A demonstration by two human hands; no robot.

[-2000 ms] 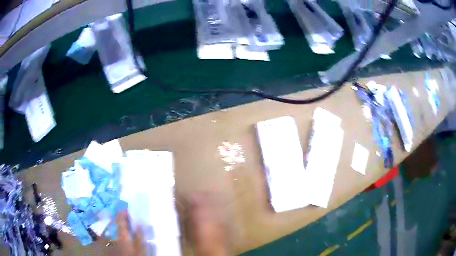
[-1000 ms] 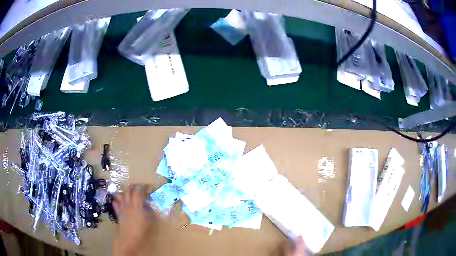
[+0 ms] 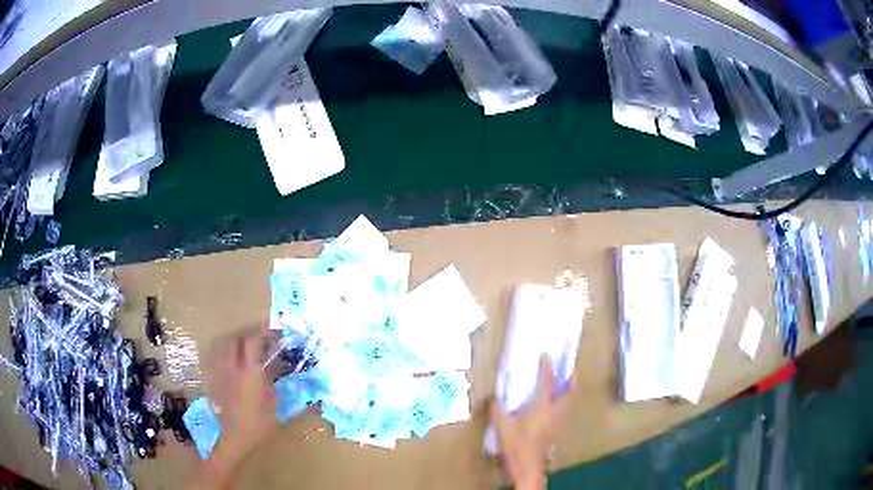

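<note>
My left hand (image 3: 239, 383), blurred, is left of the blue-and-white leaflet heap (image 3: 373, 354). A small clear piece with dark parts (image 3: 295, 352) is at its fingertips, over the heap's left edge. My right hand (image 3: 525, 421) grips the lower part of a long white box (image 3: 525, 335) right of the heap. Whether the box is open cannot be told. A single blue leaflet (image 3: 201, 426) lies beside my left wrist.
A tangled heap of clear pieces and black cords (image 3: 77, 373) lies at the left. Two white boxes (image 3: 648, 321), a white slip (image 3: 751, 332) and slim blue items (image 3: 787, 278) lie at the right. Sleeved packs (image 3: 134, 124) lie on the green belt (image 3: 412, 144); a black cable hangs at right.
The view has shifted. My left hand has moved up to the leaflet heap's edge, with a clear piece now at its fingertips. The white box in my right hand has turned more upright, apart from the heap.
</note>
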